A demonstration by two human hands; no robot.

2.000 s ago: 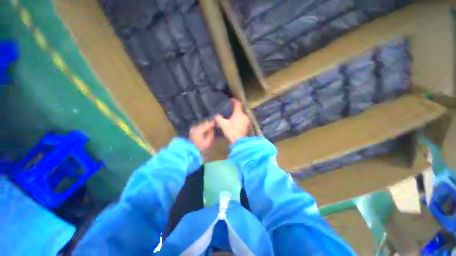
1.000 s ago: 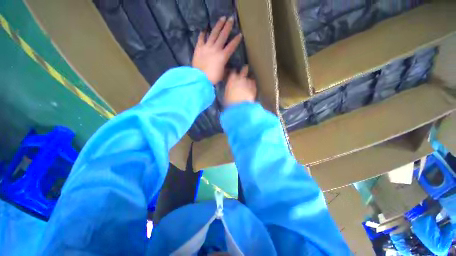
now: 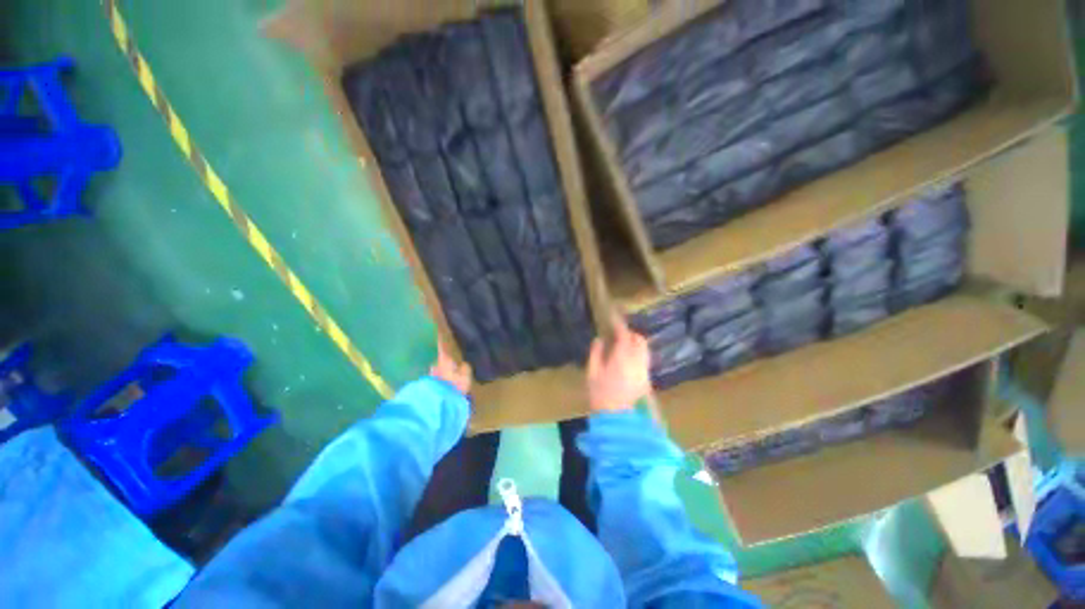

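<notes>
An open carton [image 3: 541, 399] stands in front of me, filled with rows of black wrapped packets [image 3: 476, 196]. My left hand [image 3: 451, 371] is at the carton's near left corner, mostly hidden by the carton wall and my sleeve. My right hand [image 3: 620, 366] grips the near right corner of the carton, with the thumb and fingers over the wall's edge. No packet shows in either hand.
More open cartons with black packets stand to the right: one at the upper right [image 3: 857, 196], one below it [image 3: 833, 363], and another lower down [image 3: 880, 476]. Blue plastic stools [image 3: 167, 416] stand on the green floor at left, beside yellow-black tape [image 3: 280, 264].
Both hands have moved off the packets to the carton's near corners. The left flap no longer lies spread out at the side. The view now takes in more of the carton and floor.
</notes>
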